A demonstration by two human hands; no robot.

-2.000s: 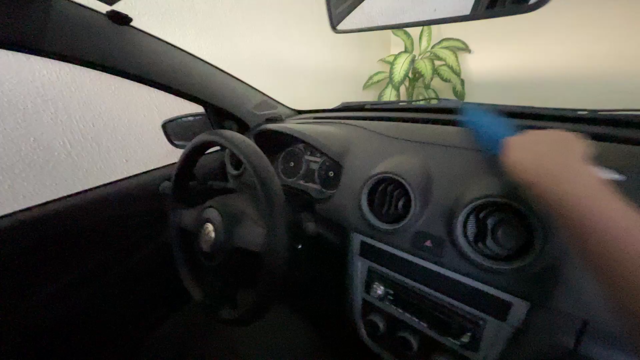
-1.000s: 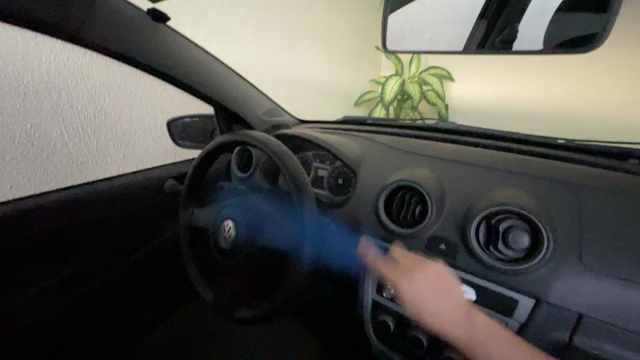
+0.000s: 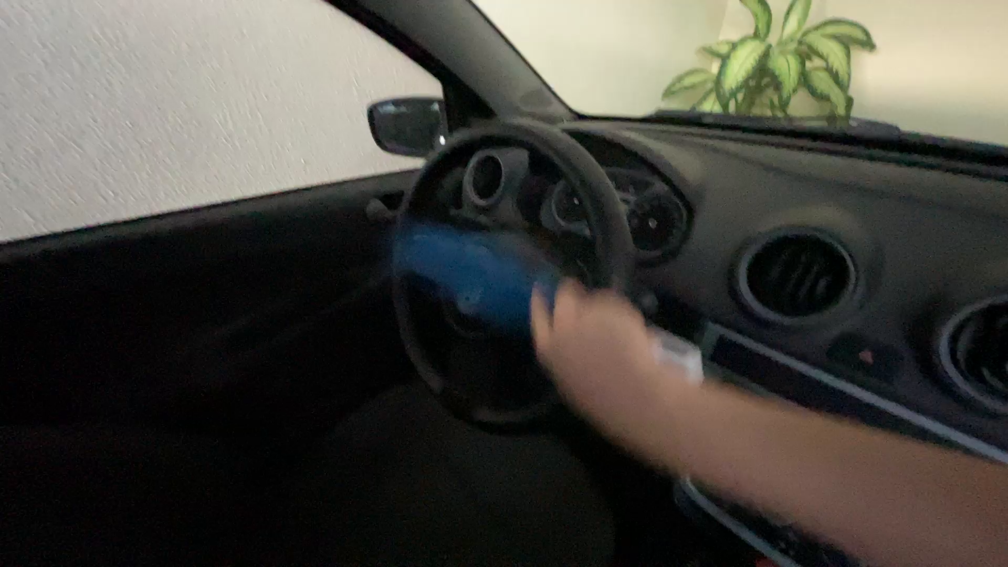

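My right hand [image 3: 594,339], blurred by motion, is closed on a blue duster-like thing [image 3: 472,272] with a white handle end [image 3: 679,356] that sticks out behind the palm. The blue part, also blurred, lies across the hub area of the black steering wheel [image 3: 618,228]; whether it touches the wheel I cannot tell. My forearm reaches in from the lower right, in front of the centre console. My left hand is out of the picture.
Behind the wheel is the instrument cluster [image 3: 654,220]. Round air vents [image 3: 797,276] and a radio panel trim [image 3: 858,390] are to the right. The dark door panel [image 3: 197,315] and side mirror [image 3: 405,126] are at left; a leafy plant [image 3: 776,67] stands beyond the windshield.
From above the right side of the dashboard, my right hand has come down and left to the steering wheel with the blue thing. The view has shifted toward the driver's door.
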